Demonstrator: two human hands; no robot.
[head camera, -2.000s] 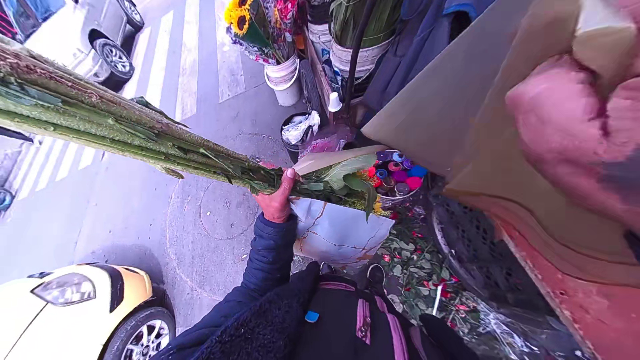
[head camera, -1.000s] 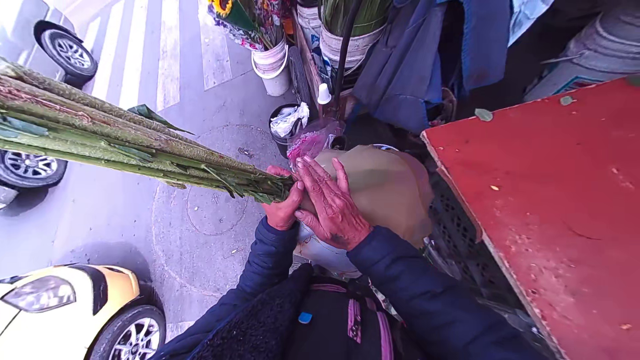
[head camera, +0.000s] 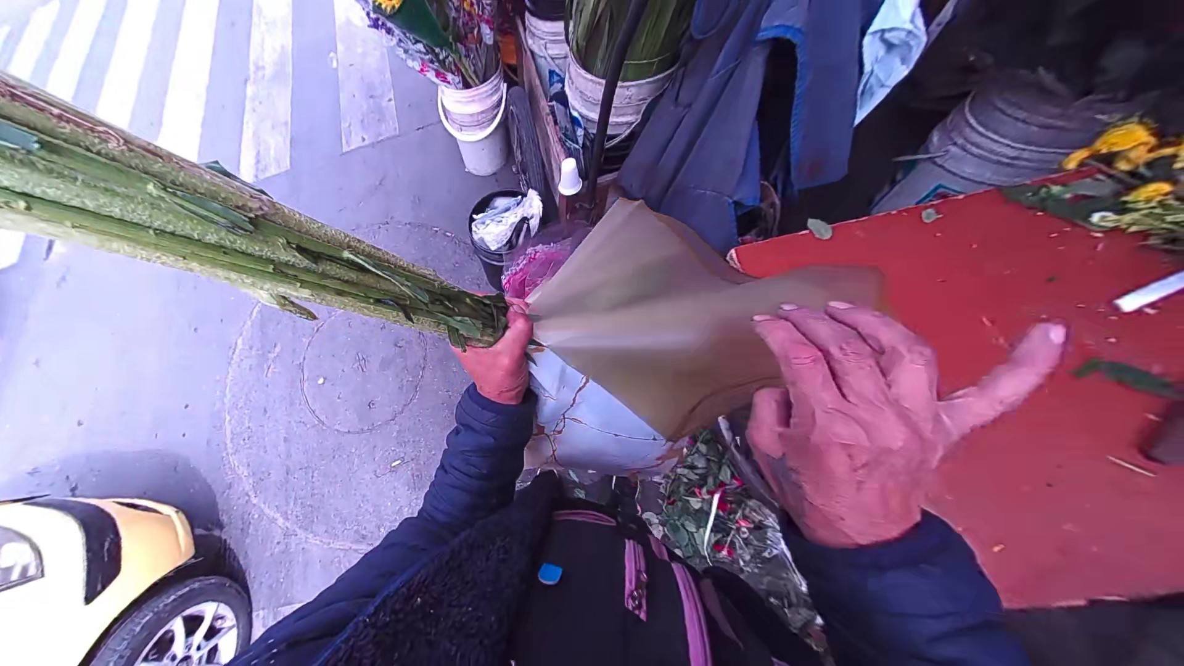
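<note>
My left hand (head camera: 502, 356) grips a thick bundle of green flower stems (head camera: 240, 222) where it meets the wrapping. The stems run off to the upper left. From my grip, a brown wrapping sheet (head camera: 638, 314) fans out to the right over a white sheet with rust-coloured veins (head camera: 583, 416). The flower heads are hidden beneath. My right hand (head camera: 851, 416) is spread over the brown sheet's right end, thumb out; whether its fingertips touch the sheet is unclear. Pink netting (head camera: 541, 264) shows behind the left hand.
A red tabletop (head camera: 1045, 462) with leaf scraps and yellow flowers (head camera: 1128, 153) lies right. Ahead are a white bucket (head camera: 476, 125) of flowers, a black bin (head camera: 486, 250) and hanging blue cloth (head camera: 703, 111). A yellow-and-white car (head camera: 102, 555) is lower left; cut leaves (head camera: 712, 499) litter the ground.
My right hand has moved from beside my left hand to the right, over the sheet's far end. The brown sheet now spreads from the left hand. The left hand keeps its grip on the stems.
</note>
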